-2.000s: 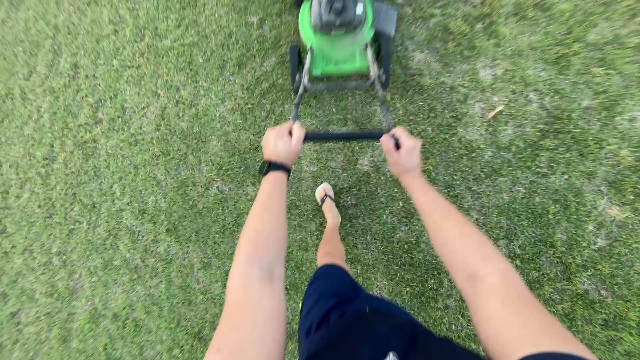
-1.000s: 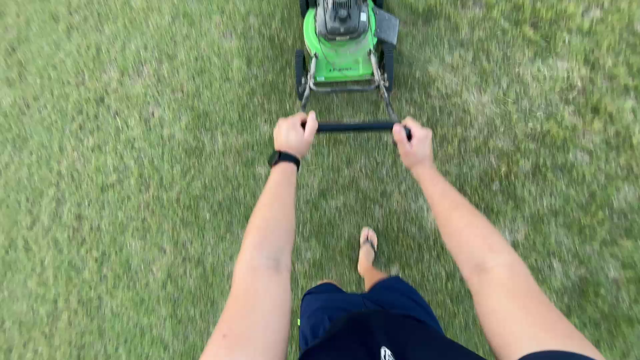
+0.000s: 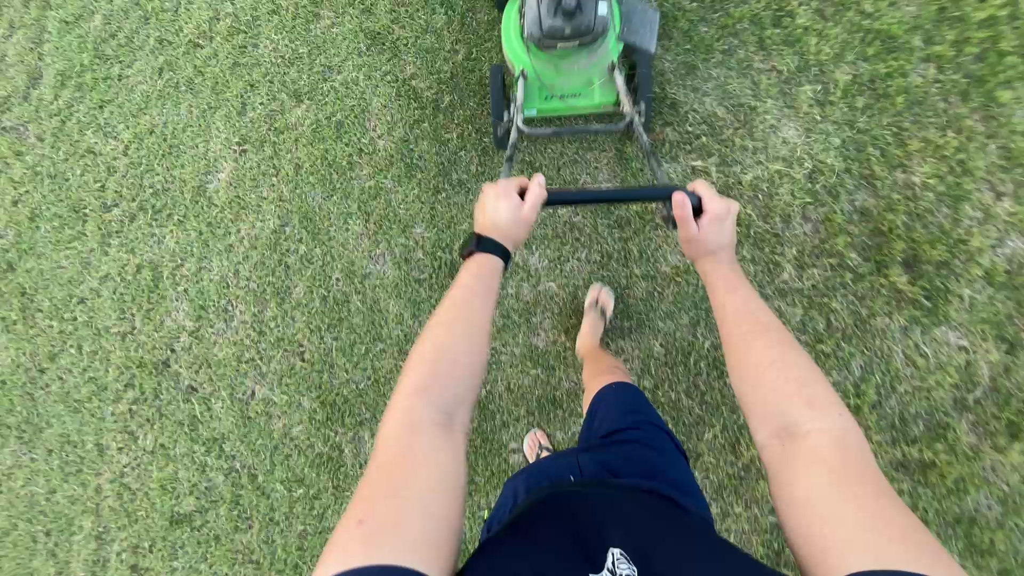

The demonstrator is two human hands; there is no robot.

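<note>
A lawn mower with a green deck (image 3: 566, 80) stands on the grass ahead of me at the top, its front cut off by the frame. Its black handlebar (image 3: 608, 196) runs across toward me. My left hand (image 3: 510, 211) is closed around the bar's left end, with a black watch on the wrist. Around the right end my right hand (image 3: 707, 221) is closed, thumb toward the middle. Metal handle tubes (image 3: 638, 124) join the bar to the deck. A dark engine (image 3: 566, 22) sits on top of the deck.
Grass (image 3: 240, 280) surrounds the mower on both sides, with some paler patches. A dark grey side flap (image 3: 639, 28) sticks out right of the deck. One flip-flop foot (image 3: 595, 314) is forward behind the bar; the other (image 3: 538, 446) is farther back.
Both hands stay on the handlebar throughout. The grass under the mower and feet has shifted. A second foot now shows at the lower left of the forward one.
</note>
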